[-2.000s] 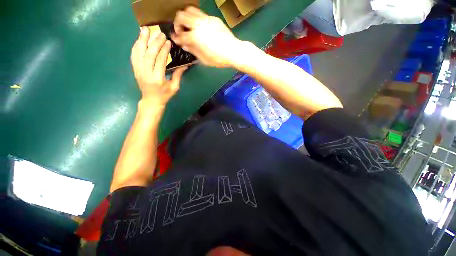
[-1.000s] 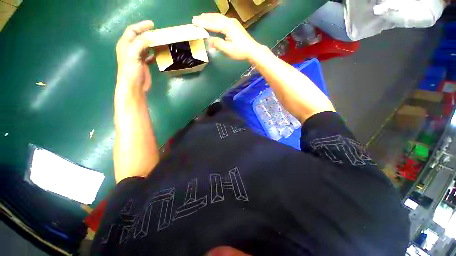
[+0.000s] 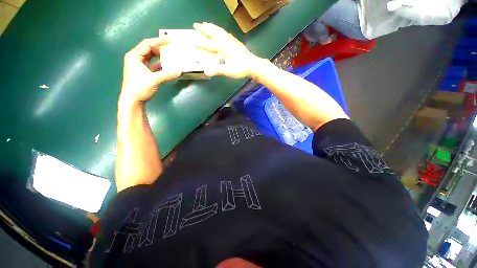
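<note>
A small carton (image 3: 180,51) with a whitish top is held between my two hands over the green bench, at the upper middle of the view. Its lid lies over the opening and a tan edge shows below it. The dark contents are hidden. My left hand (image 3: 142,68) grips the carton's left side, with fingers at the top corner and thumb along the near edge. My right hand (image 3: 227,52) lies on the right part of the lid and the right side.
Open tan cartons (image 3: 251,14) stand at the bench's top edge. A blue bin (image 3: 328,78) with clear plastic pieces (image 3: 285,121) is beside the bench, near a red stool (image 3: 340,49). A white sheet (image 3: 68,182) lies at lower left. Part of a person in pale clothing (image 3: 413,15) is at upper right.
The raised lid has come down over the carton's opening, covering the black item. My right hand has moved from the flap's edge onto the lid. Earlier, my hands were at the open carton.
</note>
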